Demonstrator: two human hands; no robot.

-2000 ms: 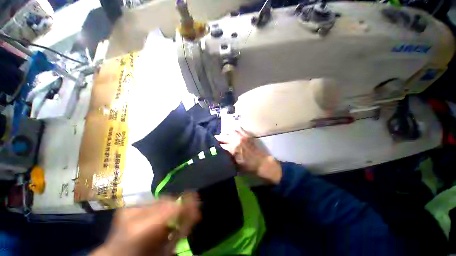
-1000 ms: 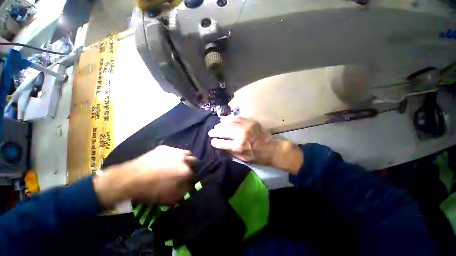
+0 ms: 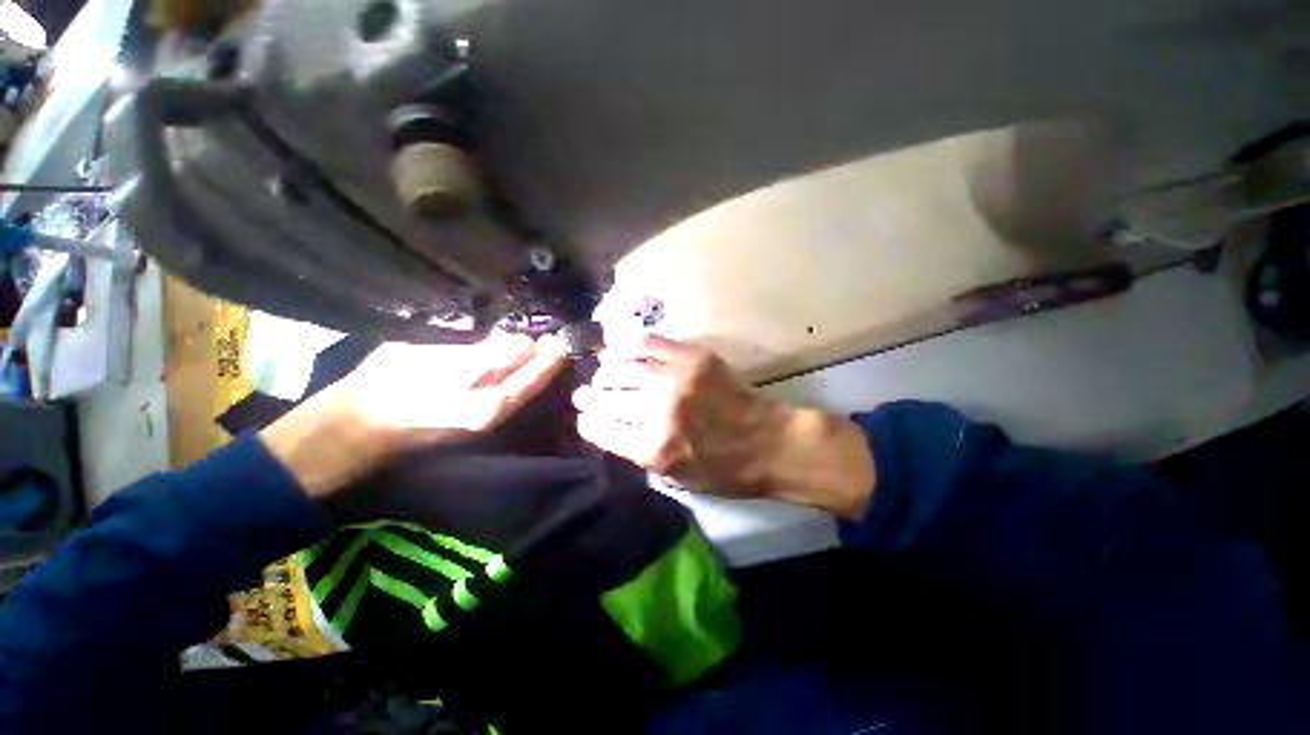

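Observation:
The black garment piece (image 3: pixel 560 517) hangs from the presser foot area towards my lap, with neon green stripes at its left and a neon green panel (image 3: pixel 675 610) at its lower right. My left hand (image 3: pixel 431 391), palm partly up and overexposed, has its fingertips together on the cloth just left of the presser foot (image 3: pixel 575 333). My right hand (image 3: pixel 690 424) has curled fingers pinching the cloth just right of the foot. The needle point and the cloth edge between the fingertips are hidden or blurred.
The large grey machine head (image 3: pixel 805 86) hangs close over both hands, with its ribbed tension dial (image 3: pixel 434 175). Red-handled snips (image 3: pixel 1042 292) lie on the machine bed at the right. Cardboard with yellow tape (image 3: pixel 230 359) lies at the left, partly covered.
The view has moved closer to the needle. My left hand has moved from the middle of the garment up to the presser foot. My right hand stays beside the foot. More green stripes show.

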